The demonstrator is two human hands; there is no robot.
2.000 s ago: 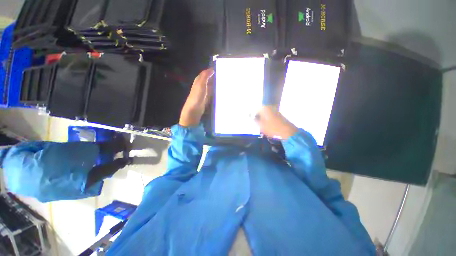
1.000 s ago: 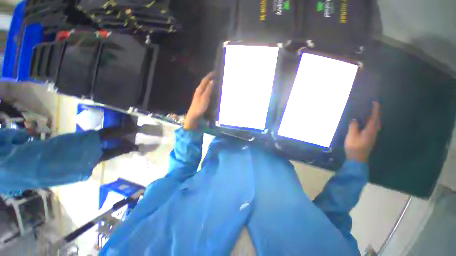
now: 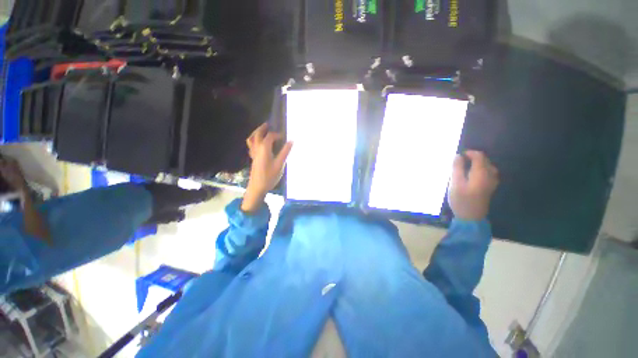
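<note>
Two tablets with bright white screens lie side by side on the bench in front of me, the left tablet and the right tablet, which is slightly tilted. Pale bits show at their upper corners. My left hand is at the left tablet's left edge, fingers bent and apart, a finger touching or close to the edge. My right hand is at the right tablet's right edge with curled fingers. Whether either hand grips its tablet is hard to tell.
Two dark tablets with Android boot logos lie beyond. Dark tablet stacks stand at left with a red strip and a blue bin. A green mat is at right. Another blue-coated person is at lower left.
My right hand was over the left screen two seconds ago, then moved to the right tablet's right side and is now closer to it. The right tablet is less tilted than one second ago.
</note>
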